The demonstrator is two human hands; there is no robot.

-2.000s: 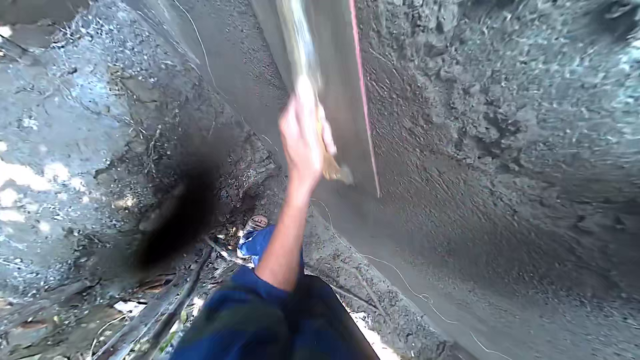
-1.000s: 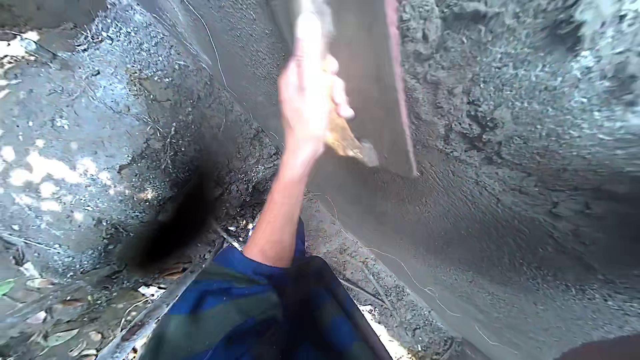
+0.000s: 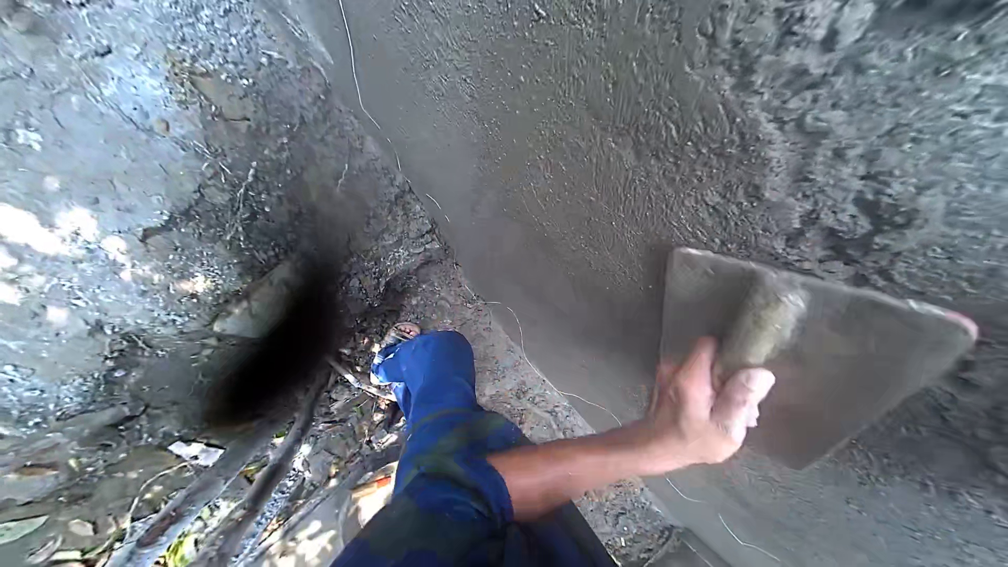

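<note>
My right hand (image 3: 705,405) is closed on the handle of a plasterer's hand float (image 3: 843,354), with the arm stretched out to the right. The float is a broad, flat, grey-smeared board with a rounded handle (image 3: 764,319) and a little pink at its far corner. It lies against or just over the wet grey mortar surface (image 3: 583,197), at the right of the view. Around it the mortar is smooth in places and rough in others. My left hand is out of the frame.
A thin pale string (image 3: 524,342) runs along the mortar's lower edge. Rough ground with branches (image 3: 272,480) and leaves lies at the left, beside my blue-trousered leg (image 3: 433,370). A dark blurred patch (image 3: 276,354) hides some ground. Coarse mortar (image 3: 882,157) covers the upper right.
My right hand and the float have moved from the top middle to the right and down, and the float has turned. Textured mortar now shows where the float was.
</note>
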